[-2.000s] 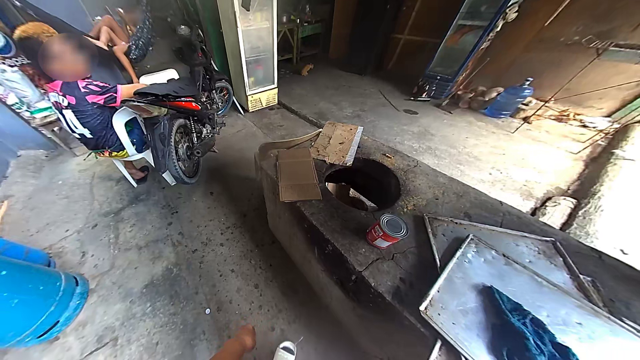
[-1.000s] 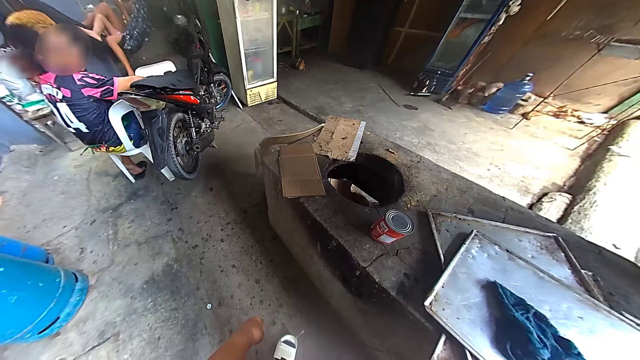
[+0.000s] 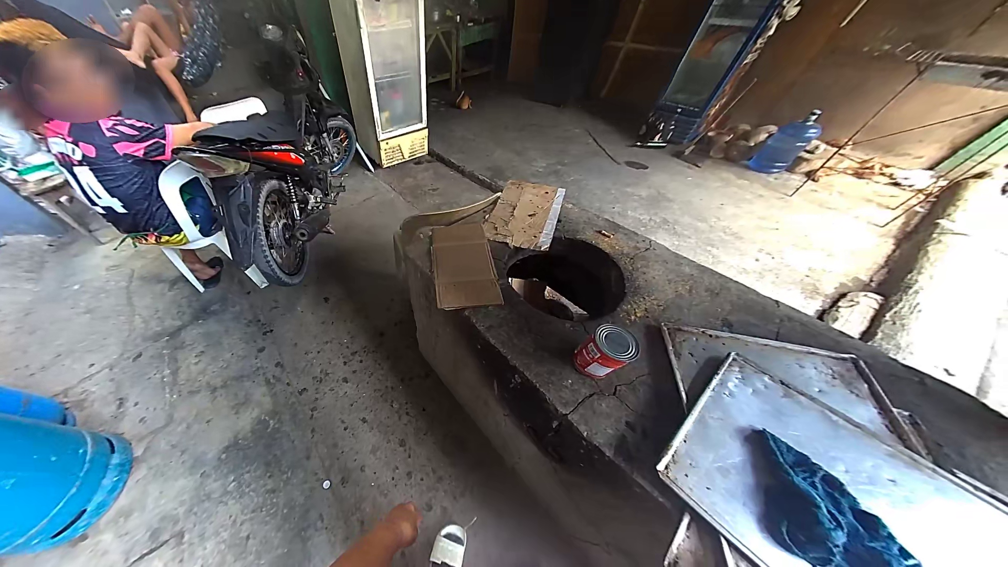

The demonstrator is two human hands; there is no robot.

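My left hand (image 3: 403, 524) is low in the view over the concrete floor, just left of a light-coloured shoe. Its back is towards me; the curled fingers are mostly hidden, and no held object shows. My right hand is out of view. Up and right of the left hand, a red tin can (image 3: 606, 351) stands on a cracked concrete structure (image 3: 543, 370), beside a round opening (image 3: 579, 276). Two cardboard pieces, one plain (image 3: 465, 268) and one stained (image 3: 524, 213), lie at the opening's far left. A dark blue cloth (image 3: 819, 504) rests on a metal tray (image 3: 748, 409).
Blue gas cylinders (image 3: 63, 480) are at the lower left. A person (image 3: 118, 157) sits on a white plastic chair (image 3: 185, 197) beside a parked motorcycle (image 3: 276, 213). Glass-door coolers (image 3: 394, 71) and a blue water jug (image 3: 785, 143) stand farther back. A second tray (image 3: 787, 354) lies partly under the first.
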